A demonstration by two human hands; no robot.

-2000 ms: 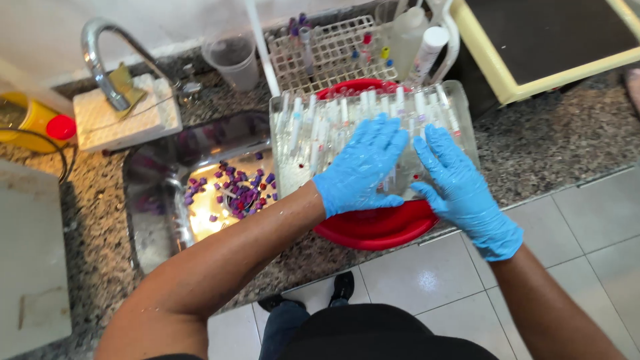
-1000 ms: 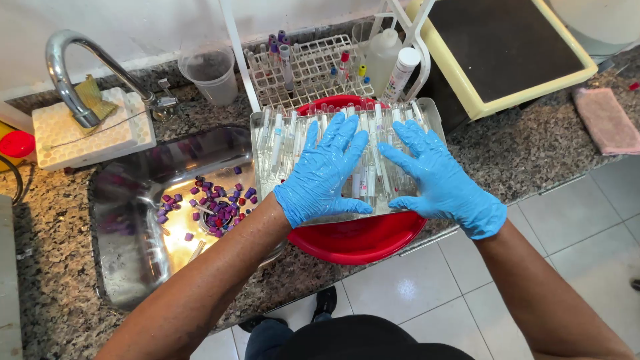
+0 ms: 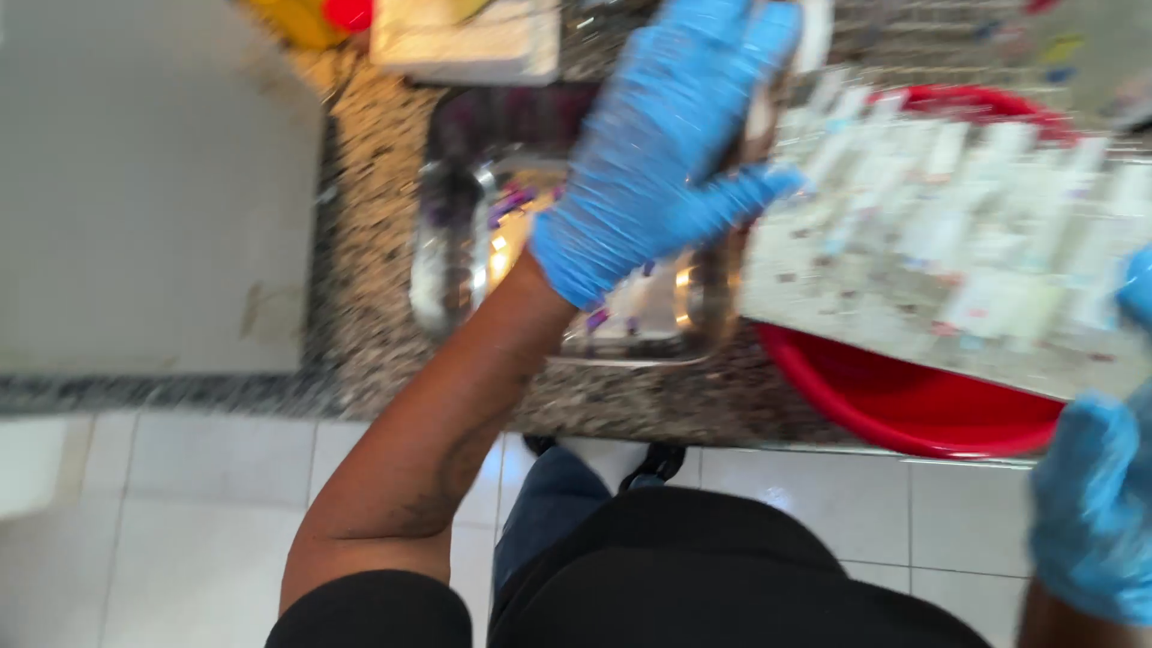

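My left hand [image 3: 661,153], in a blue glove, is raised over the metal sink [image 3: 661,346] with its fingers apart and nothing seen in it. Purple caps, partly hidden by that hand, lie in the sink. To its right, a tray [image 3: 783,297] full of clear tubes with labels [image 3: 936,207] rests on a red basin [image 3: 936,409]. My right hand [image 3: 1093,504], also gloved in blue, is blurred and cut off by the right edge, near the tray's lower right corner; whether it grips anything does not show.
A white foam block [image 3: 468,45] stands behind the sink, beside a yellow container with a red part [image 3: 346,13]. A wire rack [image 3: 927,36] is at the back right. A large grey surface [image 3: 153,198] fills the left, by the granite counter [image 3: 369,297].
My left hand has left the tubes in the tray and moved left over the sink. My right hand has drawn back to the tray's right side. The view has swung left.
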